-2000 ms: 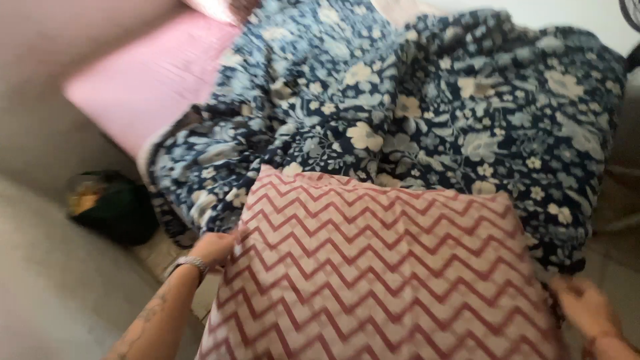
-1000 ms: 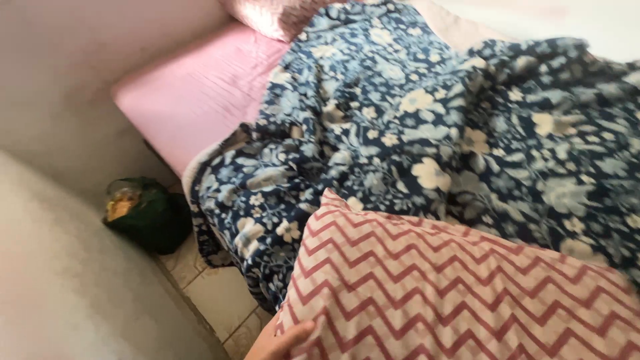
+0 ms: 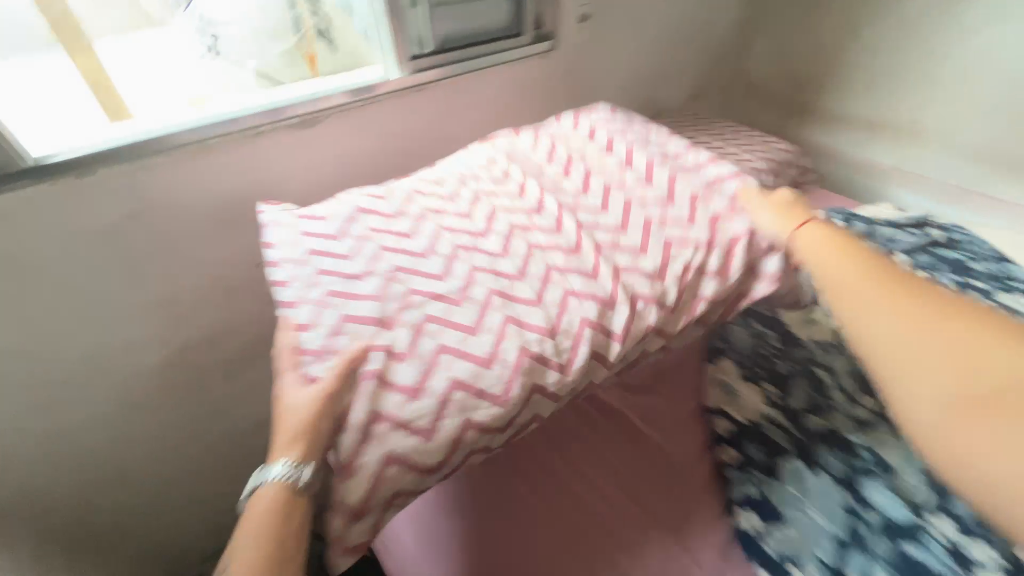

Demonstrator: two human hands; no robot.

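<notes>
A pillow [image 3: 512,280] in a white case with pink zigzag stripes is held up above the bed by both hands. My left hand [image 3: 312,384], with a metal-banded watch on the wrist, grips its lower left end. At its right end my right hand [image 3: 772,212] has hold of the case; a thin red string circles that wrist. Under the pillow lies a pink bed sheet [image 3: 576,480]. A dark blue floral blanket [image 3: 816,448] covers the right side of the bed.
Another zigzag-patterned pillow [image 3: 740,144] lies at the far end of the bed, partly behind the held one. A wall [image 3: 160,320] runs along the left, with a bright window [image 3: 240,48] above. A second wall [image 3: 904,96] stands at the right.
The view has swung strongly toward the window and the pillow end of the bed. The held pillow has moved from over the floral blanket to over the pink sheet.
</notes>
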